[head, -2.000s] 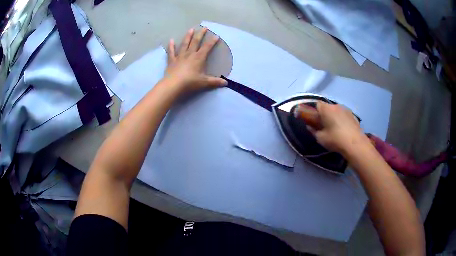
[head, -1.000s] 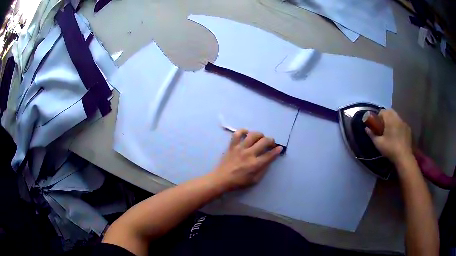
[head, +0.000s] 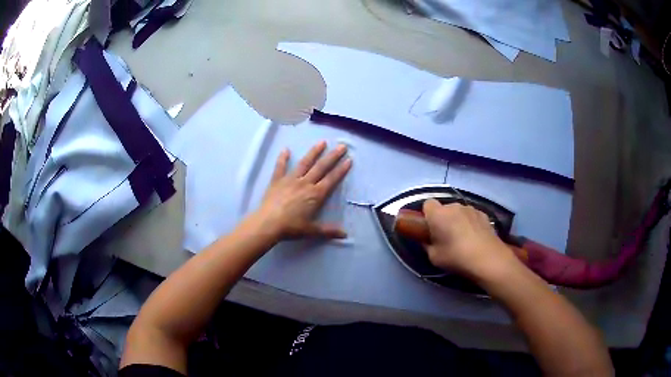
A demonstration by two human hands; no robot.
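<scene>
The pale blue-white front panel [head: 508, 121] lies flat with its curved armhole cut-out at the upper left. A dark purple seam strip [head: 441, 150] runs across it to the right edge. The steam iron [head: 397, 239] rests on the panel below that seam, its tip pointing left at the short pocket line [head: 360, 203] and covering part of it. My right hand [head: 460, 234] is closed around the iron's orange-brown handle. My left hand [head: 305, 195] lies flat on the panel left of the iron, fingers spread, holding nothing.
Crumpled pale-and-purple garment pieces [head: 81, 154] lie at the left. Flat pale pieces [head: 493, 18] lie at the far edge. The maroon iron hose [head: 581, 269] runs from the iron to the right. Scraps [head: 611, 37] lie at the far right corner.
The iron has moved left and down from the seam's right end onto the pocket area. My left hand has moved from the pocket line to the left and lies flat.
</scene>
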